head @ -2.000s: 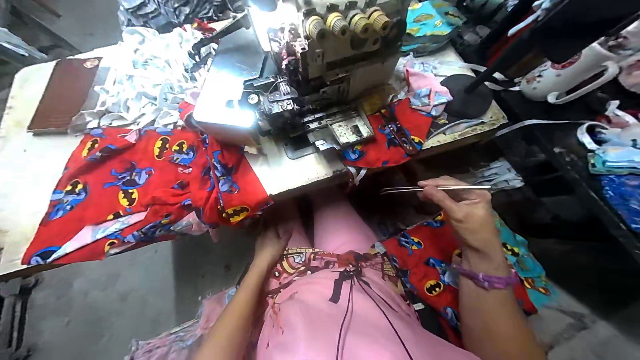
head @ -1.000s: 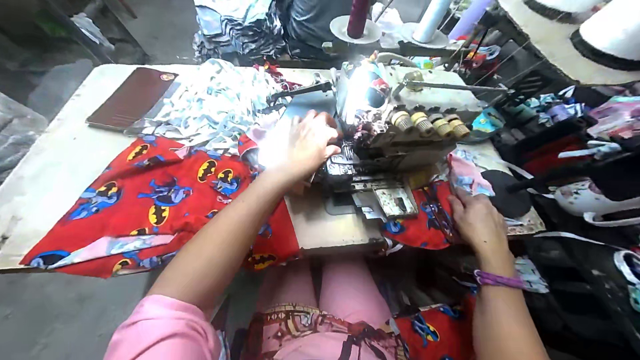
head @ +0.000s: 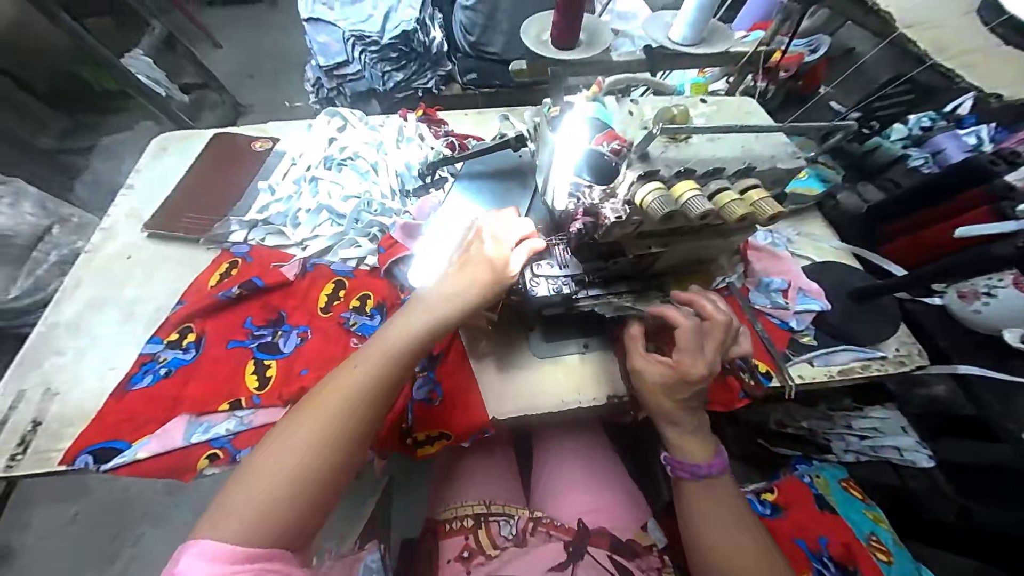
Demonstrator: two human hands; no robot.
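An overlock sewing machine (head: 656, 232) stands on the pale worktable. My left hand (head: 492, 252) is at the left of its needle area, thumb near the metal plate, partly washed out by the lamp's glare; a hold cannot be made out. At the machine's front right, my right hand (head: 684, 344) has bent fingers by the front cover and is blurred. Metal tweezers (head: 764, 344) lie just right of that hand, over red printed fabric. Red fabric with bat emblems (head: 272, 344) spreads over the table's left part and hangs off its front edge.
White fabric strips (head: 344, 184) are heaped behind the red fabric, beside a brown flat board (head: 212, 184). Thread cones (head: 568, 20) stand behind the machine. A black round pad (head: 852, 304) lies at the right, near a pink cloth scrap (head: 780, 276). More printed fabric (head: 824, 512) lies lower right.
The tweezers, in my right hand two seconds ago, now lie on the table. My left hand has risen from my lap to the machine. My right hand has moved from the pink scrap to the machine's front.
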